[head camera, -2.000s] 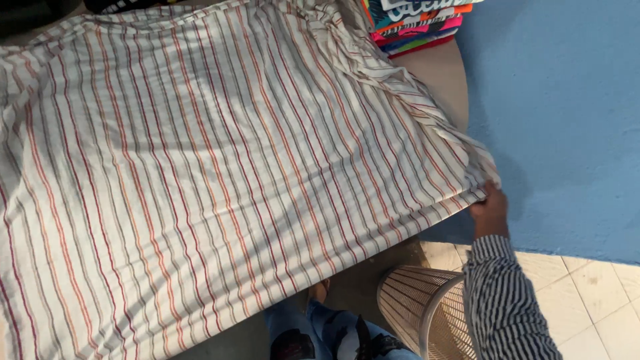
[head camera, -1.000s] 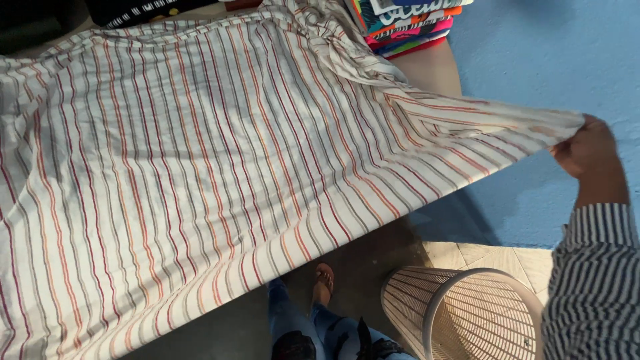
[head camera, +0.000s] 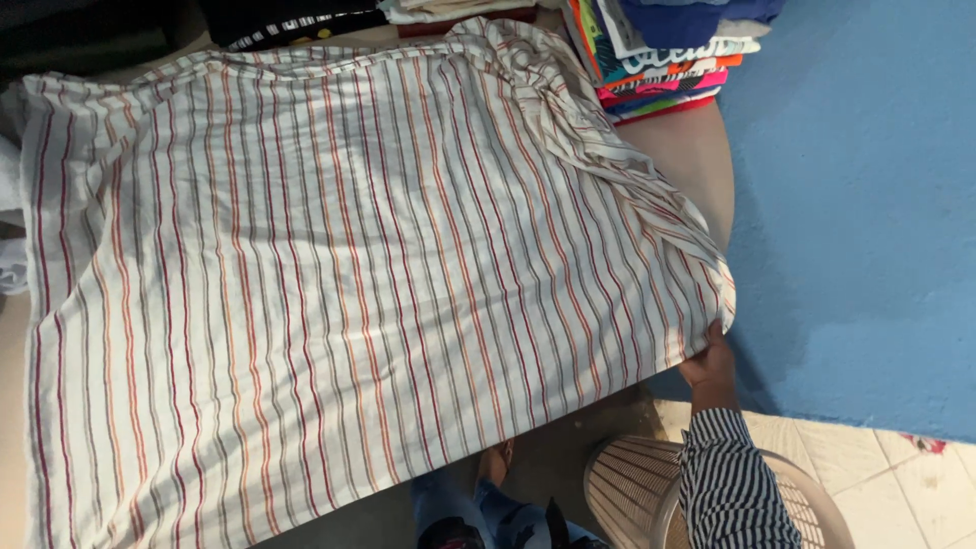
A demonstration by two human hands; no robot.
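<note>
A large white cloth with red, orange and grey stripes (head camera: 366, 252) lies spread over a table, its far and right edges bunched in folds. My right hand (head camera: 709, 362), below a black-and-white striped sleeve, grips the cloth's near right corner at the table's right side. The near edge of the cloth runs slantwise above my legs. My left hand is out of the frame.
Folded colourful clothes (head camera: 663, 65) are stacked at the table's (head camera: 686, 152) far right, with dark folded clothes (head camera: 290, 19) at the far edge. A blue wall (head camera: 862, 229) stands right. A plastic basket (head camera: 633, 488) is on the floor under my right arm.
My right hand pulled the cloth's corner out to the right, stretching it towards the wall, and has since come back in to the table's side, still holding it.
</note>
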